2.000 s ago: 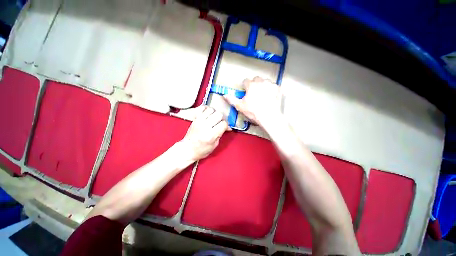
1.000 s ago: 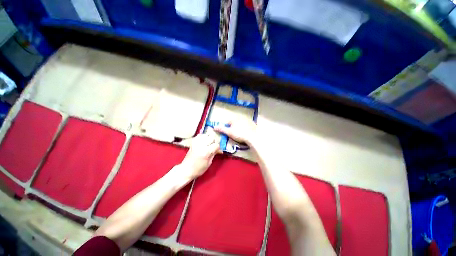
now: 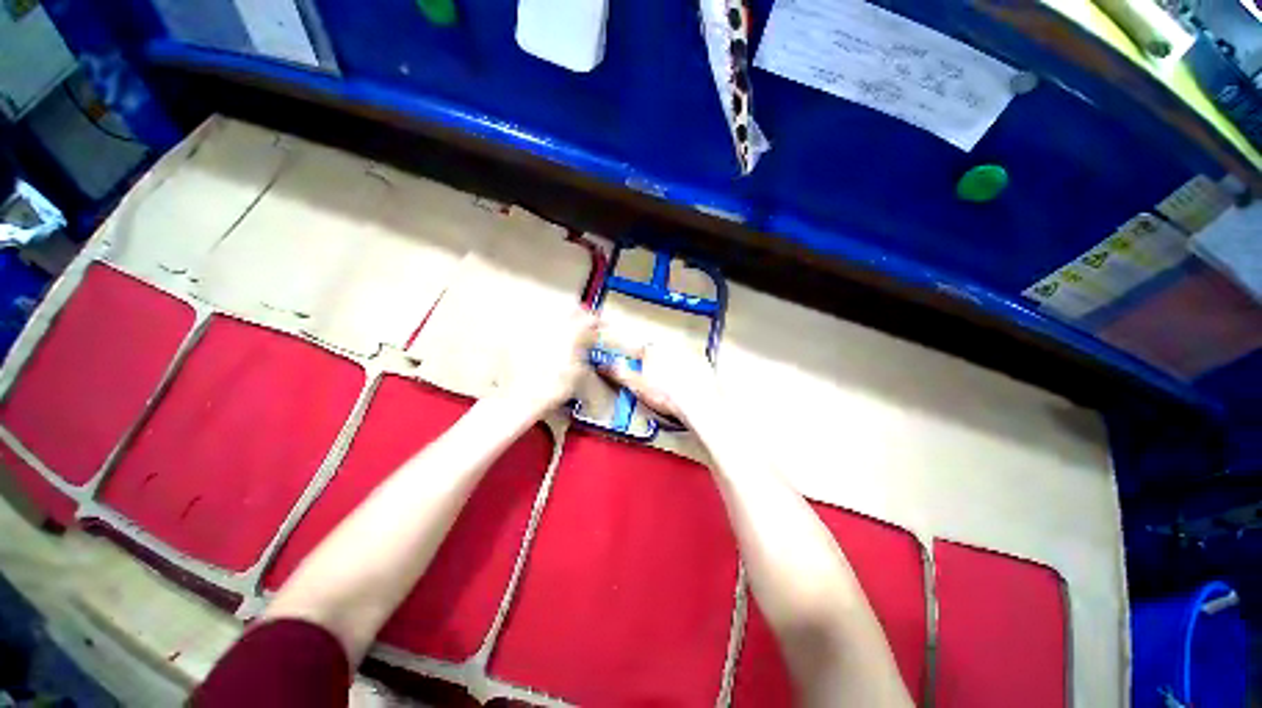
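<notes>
The blue cutting die lies on the tan sheet, close to the dark lower edge of the press beam. Its crossbars and lower brace show between my hands. My left hand is at the die's left side and is blurred; its fingertips are hard to make out. My right hand holds the die's lower crossbar, thumb on the bar. A narrow red gap runs along the die's upper left side. Cut tan panels lie left of the die.
Red areas show through windows in the sheet on the near side. The blue press beam stands behind, with papers, a green button and a hanging patterned strip. A blue bin is at lower right.
The view has tilted up to show more of the beam. My left hand has moved from the die's lower left corner up along its left side. My right hand stays on the crossbar.
</notes>
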